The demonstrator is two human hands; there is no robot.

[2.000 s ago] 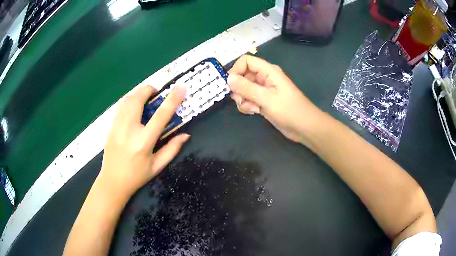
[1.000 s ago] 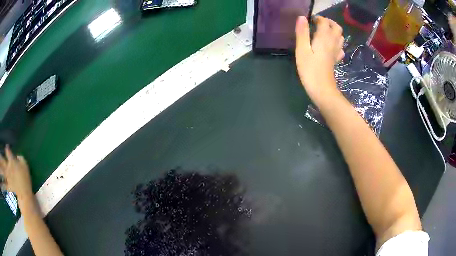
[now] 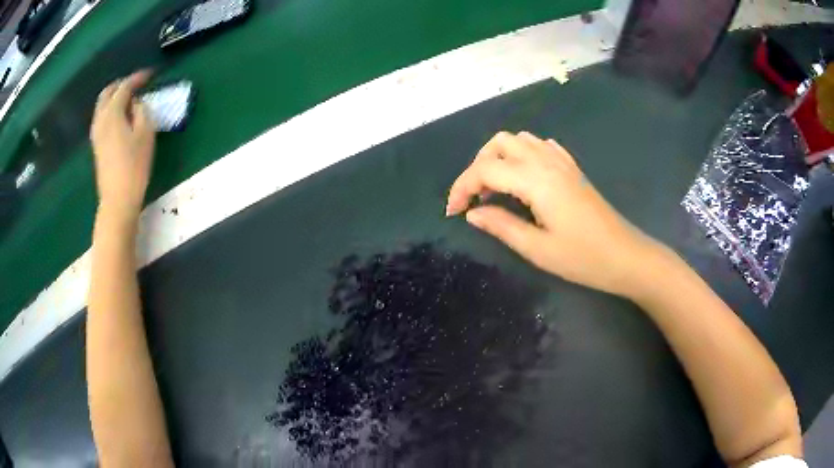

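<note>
My left hand (image 3: 122, 137) is over the green belt at the upper left, somewhat blurred. Its fingertips grip one end of a handset assembly (image 3: 172, 104) with a pale face and dark edge; the covered end is hidden. My right hand (image 3: 549, 210) is above the dark bench surface right of centre, with thumb and index finger apart. No part shows between them. A wide loose pile of tiny black parts (image 3: 430, 338) lies on the bench below and left of my right hand.
The green conveyor belt (image 3: 302, 64) carries another handset (image 3: 215, 16). A worn white rail (image 3: 366, 128) edges it. A dark smartphone (image 3: 672, 41) stands at the top right. A clear zip bag (image 3: 750, 201) and a red and amber drink container (image 3: 814, 119) are at the right.
My left hand has moved from the far left up and right, now with a handset. My right hand has come away from the smartphone towards the black pile. The view has shifted.
</note>
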